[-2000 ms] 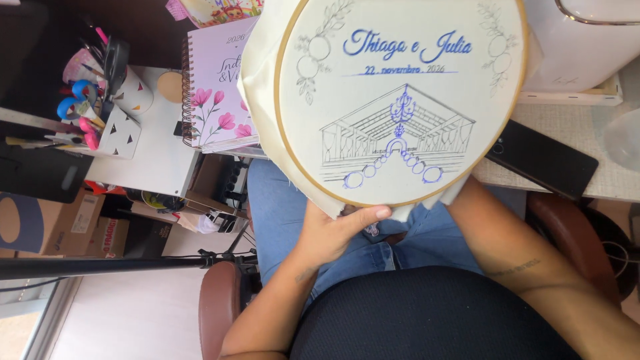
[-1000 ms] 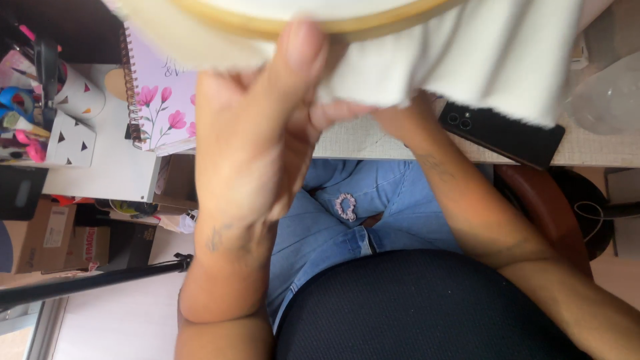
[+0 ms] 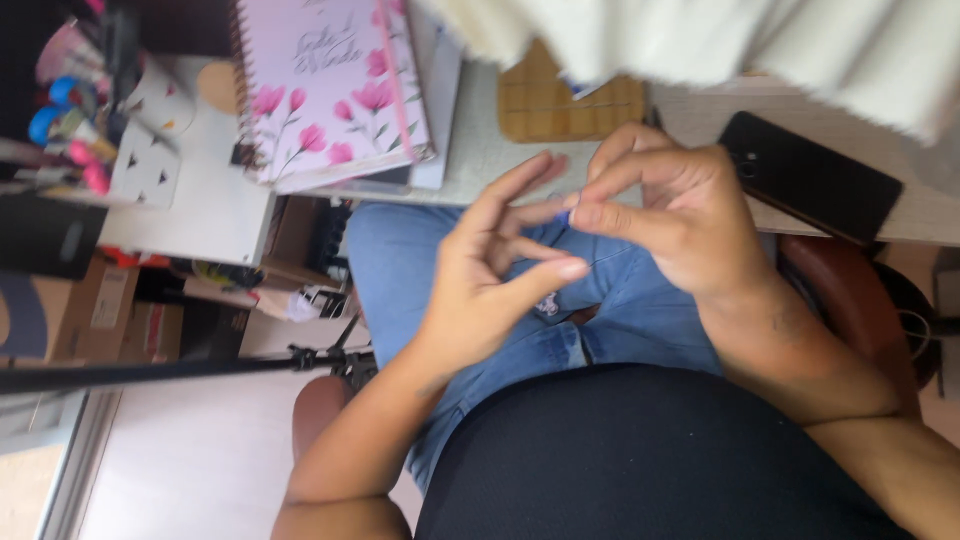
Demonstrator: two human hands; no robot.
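Observation:
My right hand point(image 3: 667, 202) pinches a small bit of blue thread point(image 3: 564, 217) between thumb and forefinger above my lap. Beside it on the left, my left hand point(image 3: 499, 262) has its fingers spread; a fingertip reaches the thread, and whether it grips any is not plain. A thin dark strand runs near the left thumb. White fabric point(image 3: 675, 45) with a frayed edge hangs across the top right; the embroidery hoop is out of view. A small beaded ring point(image 3: 547, 304) lies on my jeans, partly behind the left hand.
A wooden tray point(image 3: 525, 112) sits on the desk below the fabric. A floral spiral notebook point(image 3: 330, 105) lies to the left, a black smartphone point(image 3: 814, 176) to the right. Pen holders point(image 3: 146, 165) stand at far left. A black tripod pole point(image 3: 150, 373) crosses the lower left.
Both hands have let go of the hooped fabric and come together over the lap, with blue thread now between them. The hoop, seen earlier, has gone out of view at the top.

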